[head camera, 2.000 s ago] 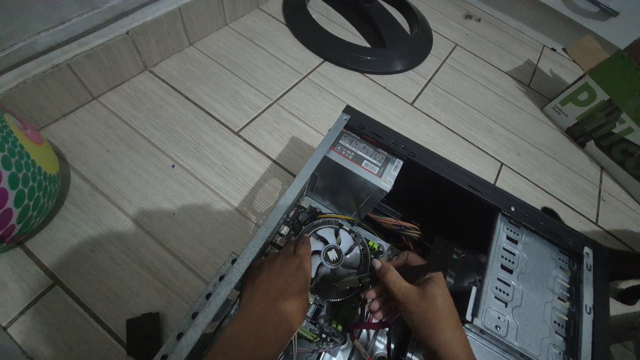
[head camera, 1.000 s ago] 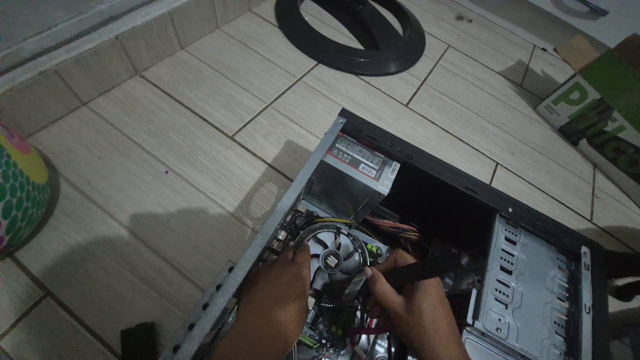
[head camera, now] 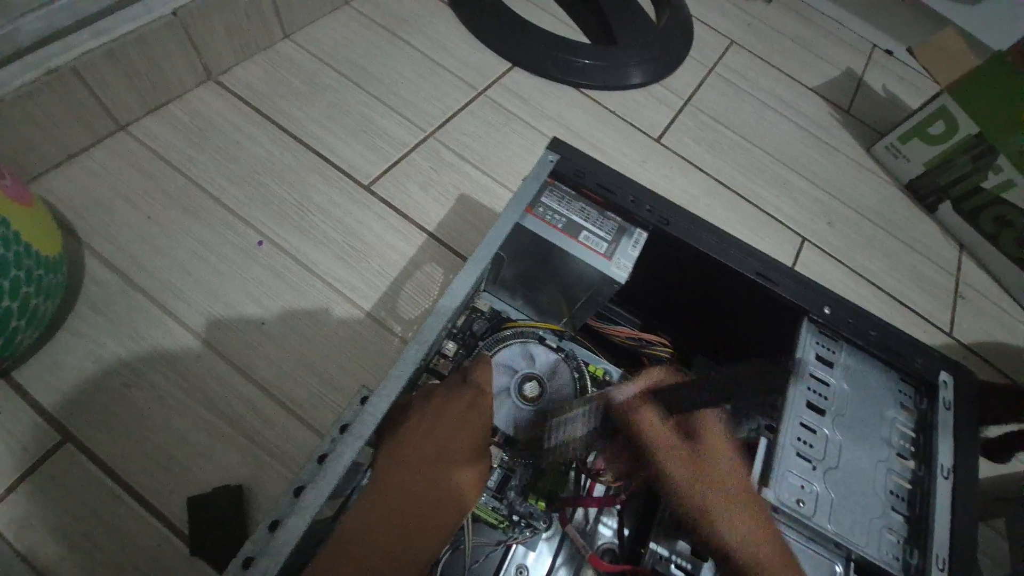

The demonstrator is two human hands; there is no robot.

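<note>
An open computer case (head camera: 512, 208) lies on the floor, its inside facing up. Within it, a round CPU cooler fan (head camera: 530, 387) sits on the motherboard (head camera: 500, 480). My left hand (head camera: 440, 448) rests at the fan's left edge, its fingertips hidden from view. Right of the fan, my right hand (head camera: 680, 448) is blurred and grips a dark-handled brush (head camera: 576, 424), whose pale bristles are over the fan's lower right edge. The power supply (head camera: 572, 248) is above the fan, with coloured cables (head camera: 632, 336) beside it.
The metal drive bay (head camera: 848, 440) fills the case's right side. A black ring-shaped stand (head camera: 592, 64) is on the tiled floor at the top. A green and white cardboard box (head camera: 952, 144) is at the right, a colourful rounded object (head camera: 28, 272) at the left, and a small dark piece (head camera: 216, 524) at lower left.
The brush shows in my right hand now and one second ago, but is not plain two seconds ago. My left hand stays at the fan's left edge.
</note>
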